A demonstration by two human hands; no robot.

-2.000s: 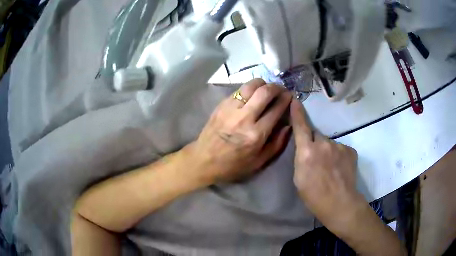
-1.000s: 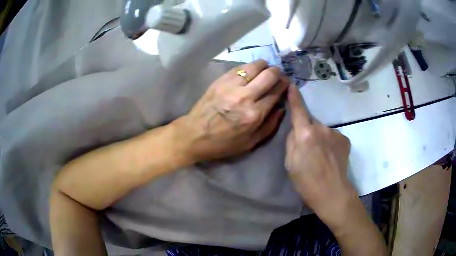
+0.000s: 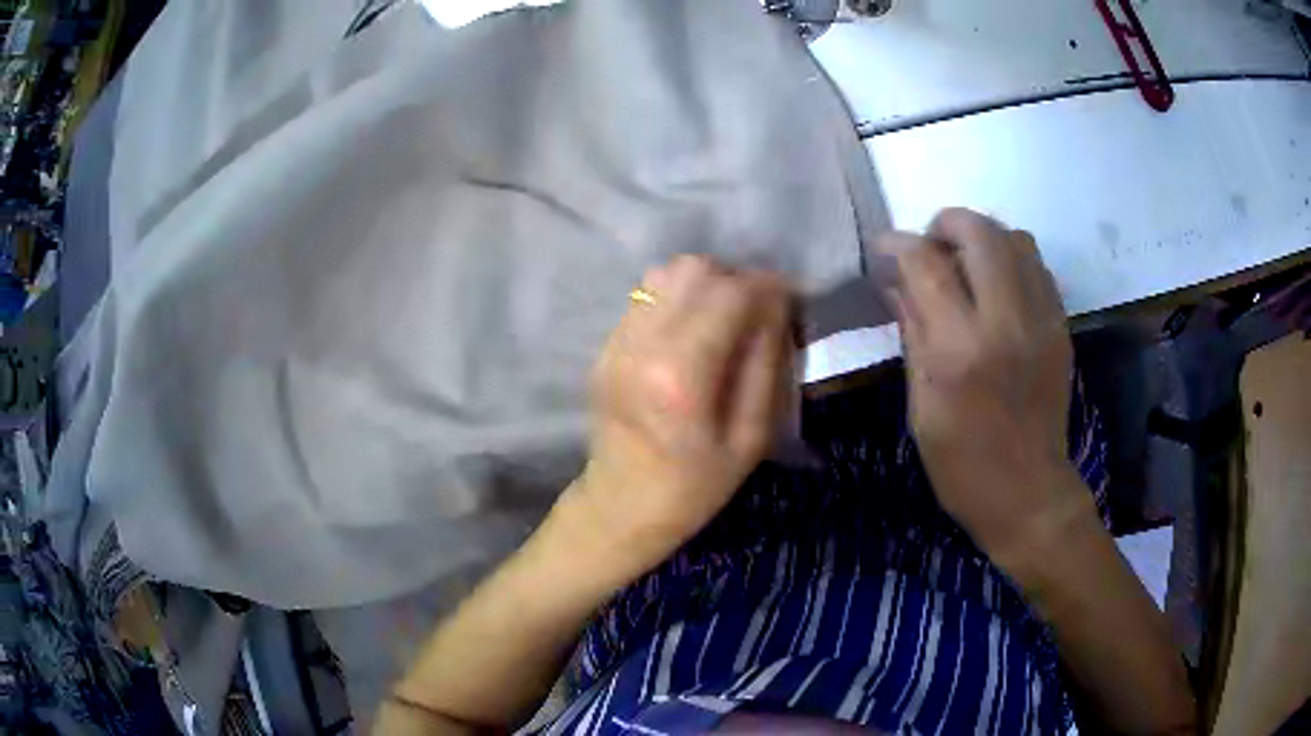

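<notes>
The light grey-beige panel (image 3: 388, 288) spreads over the left and middle of the table. Its right edge runs from the needle area at the top down to my hands. My left hand (image 3: 697, 396), with a gold ring, is closed on the cloth near the table's front edge. My right hand (image 3: 985, 360) pinches the cloth edge between thumb and fingers, a short way to the right. A darker strip of cloth (image 3: 851, 306) is stretched between the two hands. Both hands are somewhat blurred. The needle plate area (image 3: 812, 15) is cut off at the top edge; the needle is not visible.
Red snips (image 3: 1136, 55) lie on the white table (image 3: 1064, 187) at the upper right. Blue-and-white striped clothing (image 3: 848, 633) is below the hands. A tan part with a dark edge (image 3: 1272, 532) stands at the right. Blurred cloth and clutter are at the far left.
Both hands have moved away from the needle area to the table's front edge and further apart. The view has shifted down, so the machine head and lamp have left the picture. The cloth's right edge now shows.
</notes>
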